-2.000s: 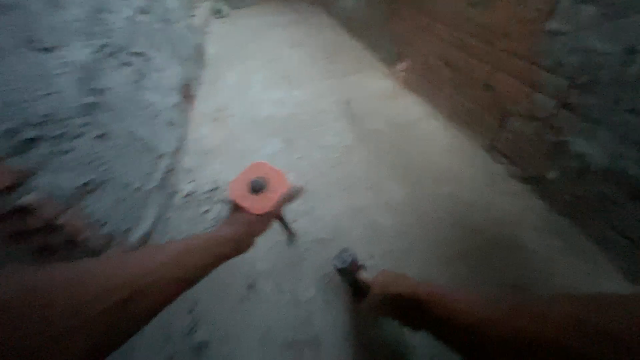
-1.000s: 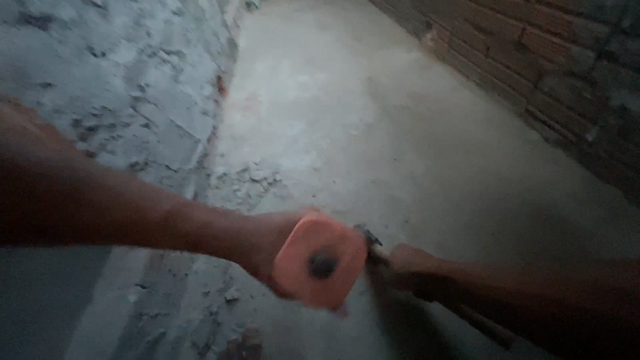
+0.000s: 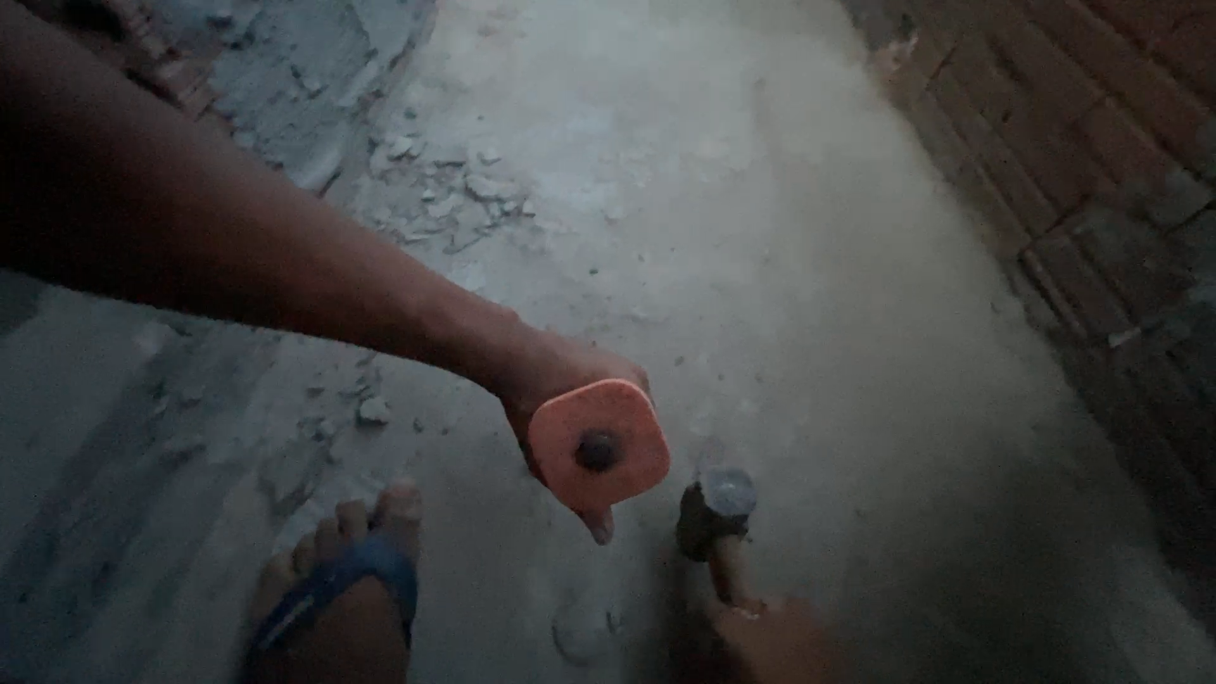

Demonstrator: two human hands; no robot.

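My left hand [image 3: 570, 375] is closed around a chisel with an orange hand guard [image 3: 622, 427], seen from its struck end. The round dark metal head shows in the guard's middle, and the guard hides the shaft and most of the fingers. To the right and lower, my right hand [image 3: 774, 636] grips the wooden handle of a hammer [image 3: 727, 494]. The hammer's pale round face points up, near the chisel but apart from it. The right hand is dim and partly blurred.
Broken plaster pieces [image 3: 465, 204] lie on the concrete floor [image 3: 722, 256] beside the damaged grey wall [image 3: 285, 85] at upper left. A brick wall [image 3: 1054, 142] runs along the right. A foot in a blue flip-flop [image 3: 332, 584] stands at lower left.
The view has tilted down, bringing the foot into sight. Two seconds ago the chisel and hammer were farther apart; both hands still hold them.
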